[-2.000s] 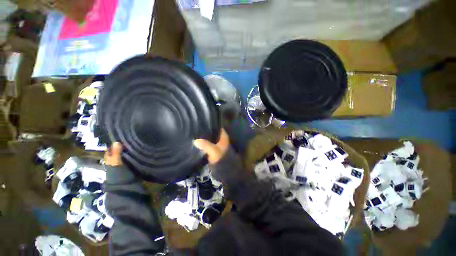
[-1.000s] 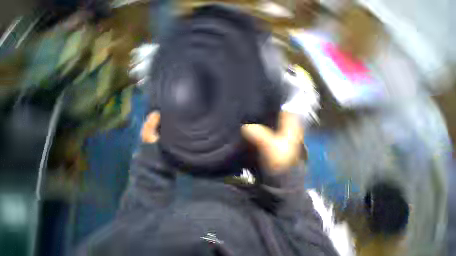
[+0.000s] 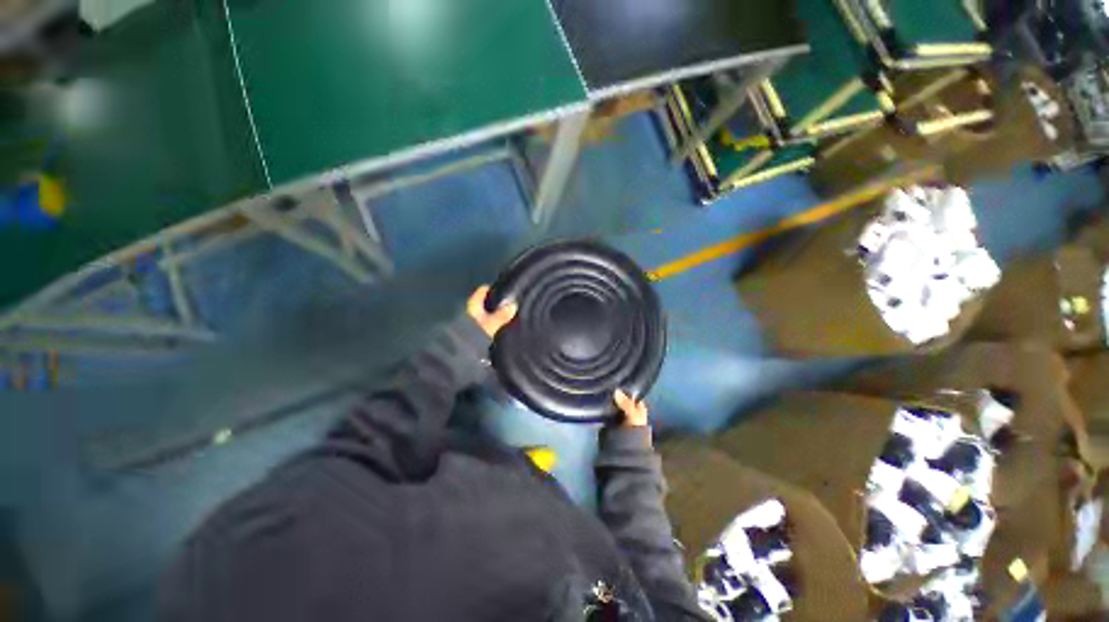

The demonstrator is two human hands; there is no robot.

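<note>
A round black stool seat [image 3: 578, 326] with ribbed rings is in the middle of the view, over the blue floor. My left hand [image 3: 491, 312] grips its upper left rim, with the thumb on top. My right hand [image 3: 630, 408] grips its lower right rim. Both hands are bare and small in the picture. The fingers under the seat are hidden. The stool's post and base are hidden below the seat, so I cannot tell whether it touches the floor.
A green-topped workbench [image 3: 401, 85] with metal legs runs across the upper left. Pale tubular frames [image 3: 839, 122] stand at the upper right. Open cartons [image 3: 803, 298] heaped with white-and-black packed products [image 3: 927, 261] stand on the right. A yellow line [image 3: 778, 227] crosses the blue floor.
The view has turned from the cartons and wrapped load to the green bench. The seat stays in both hands and now appears smaller and farther from the camera. The other stool is out of view.
</note>
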